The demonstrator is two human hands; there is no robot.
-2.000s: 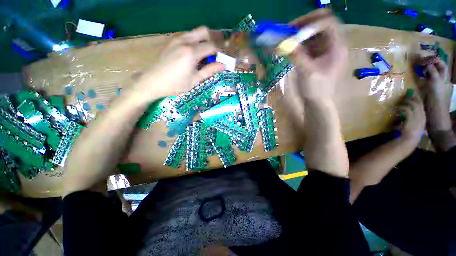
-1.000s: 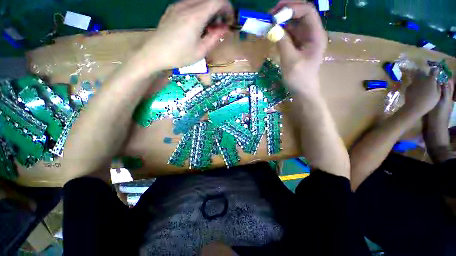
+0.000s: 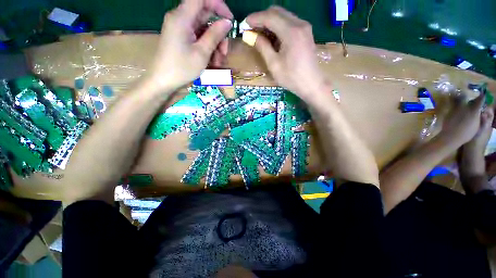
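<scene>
My left hand [image 3: 190, 43] is at the top centre, its fingertips pinching a small green and white piece [image 3: 234, 28], seen edge-on, probably a circuit board. My right hand [image 3: 285, 46] faces it, with white and cream covers on its fingertips close to the piece. Whether it grips anything is hidden. A blue battery pack with a white label [image 3: 216, 77] lies on the cardboard below my left hand, with thin wires at its right end. Green PCB strips [image 3: 253, 127] are fanned in a pile below it.
A second PCB pile [image 3: 35, 127] lies at left, near small round discs [image 3: 107, 90]. The green belt [image 3: 136, 13] behind the cardboard [image 3: 359, 92] carries batteries, one at top right [image 3: 341, 12]. Another person's hands [image 3: 462, 117] work at right, near two blue batteries [image 3: 412, 107].
The battery earlier held between my hands is no longer seen there. My right hand has moved left and my left hand slightly left. The belt batteries have shifted left; the other person's hands moved too.
</scene>
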